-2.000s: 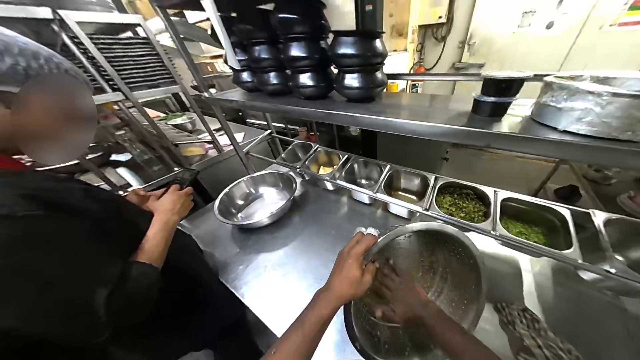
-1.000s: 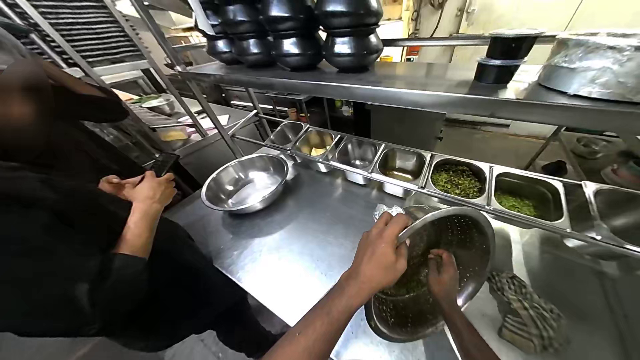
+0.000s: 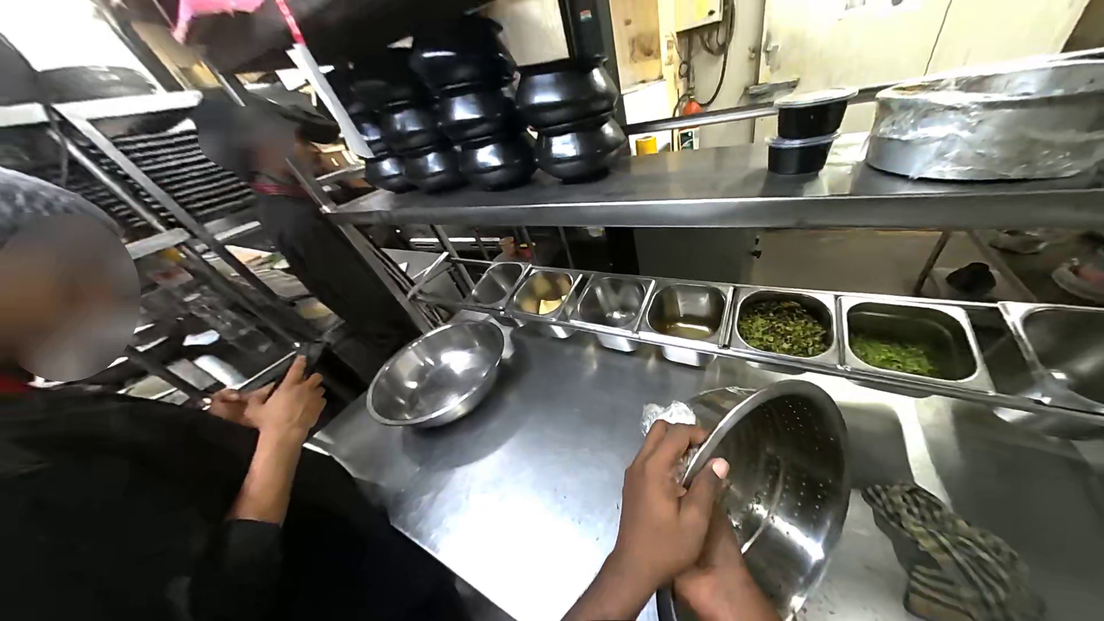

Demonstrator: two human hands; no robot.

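A perforated steel colander stands tilted nearly on its side on the steel counter, its mouth facing right. My left hand grips its rim on the left side. My right hand is crossed behind the left one at the rim, partly hidden by it; its hold cannot be made out. Crumpled foil or plastic wrap shows beside my left fingers. Small dark bits cling inside the colander. A wide steel bowl rests on the counter to the left, and a striped cloth lies to the right.
Steel pans in a rail line the counter's back, one with chopped dark greens, another with chopped green herbs. A steel shelf above holds black pots, lidded black containers and a wrapped round pan. A co-worker stands close at left.
The colander has tilted from lying mouth-up to nearly on its side. My right hand has moved from inside it to the rim by my left hand. Another person now shows behind at left.
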